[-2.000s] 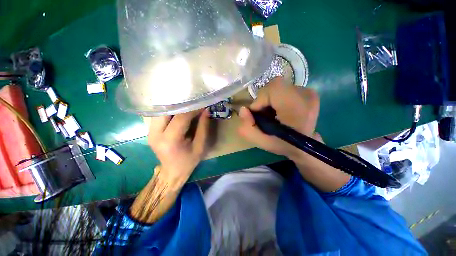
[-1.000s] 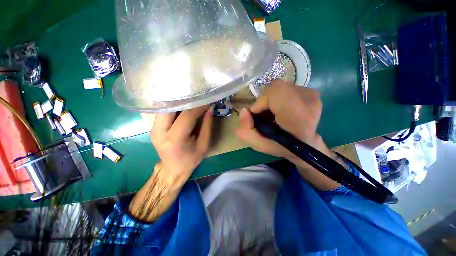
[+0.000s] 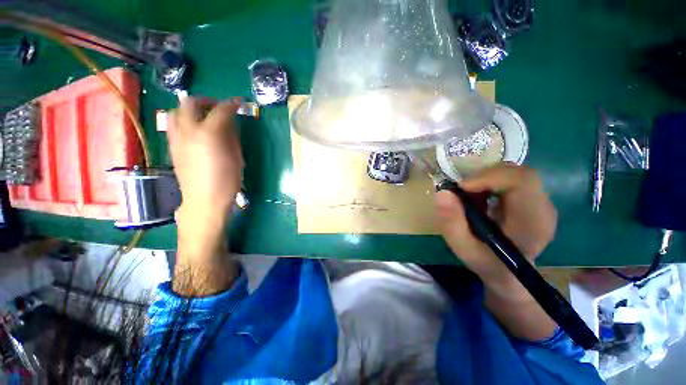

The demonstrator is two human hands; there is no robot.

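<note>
The watch housing (image 3: 389,166), dark and rounded with a pale inside, lies on the tan work board (image 3: 331,188) below the hood's rim. My right hand (image 3: 511,218) holds the black soldering iron (image 3: 519,263); its tip is just right of the housing, apart from it. My left hand (image 3: 204,150) is blurred and palm down over the loose battery cells at left, hiding most of them. A battery cell (image 3: 248,110) shows by its fingertips; whether the fingers grip anything cannot be told.
The clear extractor hood (image 3: 391,75) hangs behind the housing. The tip cleaner pot (image 3: 514,135) is right of it. The solder spool (image 3: 141,198) and red parts tray (image 3: 94,150) are left. Wrapped housings (image 3: 268,81) lie behind. Tweezers (image 3: 599,169) and a dark blue box (image 3: 666,173) are right.
My left hand has left the housing and moved left to the cells. The housing now lies alone on the board. The iron has drawn slightly away from it. The view has shifted left.
</note>
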